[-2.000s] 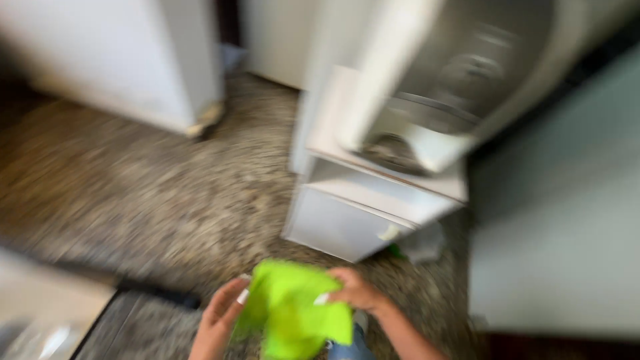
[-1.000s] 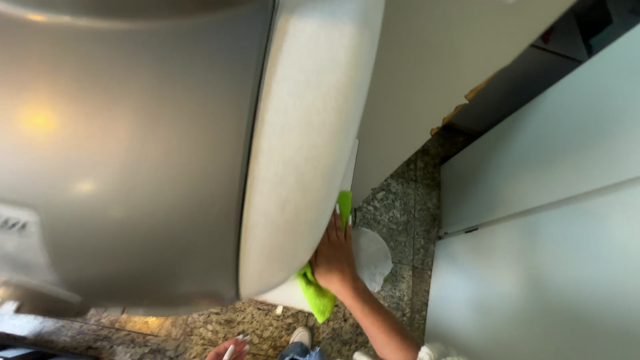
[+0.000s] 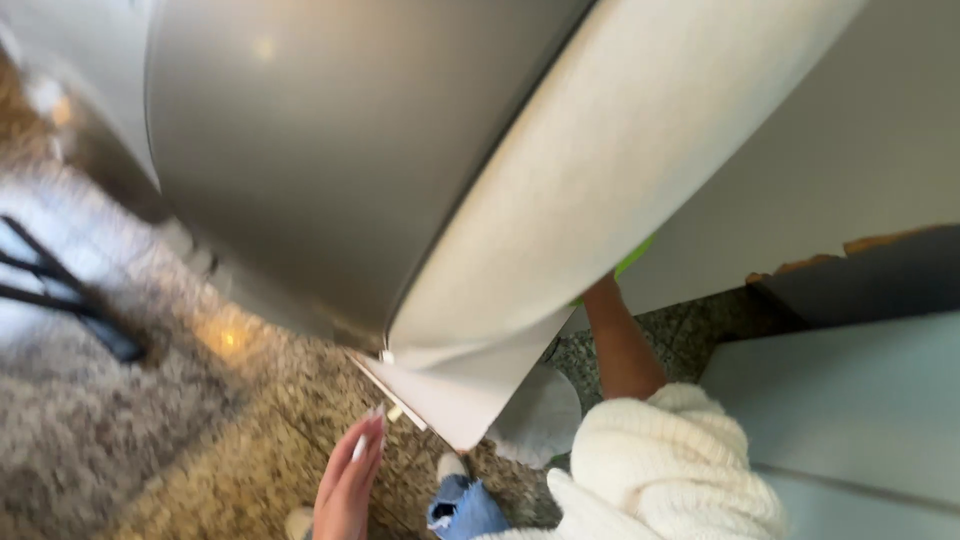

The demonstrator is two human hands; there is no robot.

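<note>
A water dispenser or similar appliance with a grey front panel [image 3: 322, 150] and a cream side [image 3: 600, 150] fills the upper middle. It stands on a small white cabinet [image 3: 457, 390]. My right hand [image 3: 604, 281] reaches behind the cream side, its fingers hidden; only the wrist edge and forearm show. Bits of a bright green cloth [image 3: 635, 256] stick out around that hand. My left hand [image 3: 352, 472] hangs low in front of the cabinet's corner, touching nothing, fingers extended and close together.
Beside the cabinet, a whitish round bin or bag [image 3: 544, 416] sits on the speckled stone floor [image 3: 247, 420]. Pale blue-grey panels [image 3: 847, 390] stand at the right. A wall or panel with a broken brown edge [image 3: 810, 262] lies behind. Black metal legs [image 3: 67, 292] show at far left.
Two seconds ago both hands held the green cloth in front of me. My left hand has let go, and my right has taken the cloth to the appliance's far side, now deeper behind it. The view has swung considerably.
</note>
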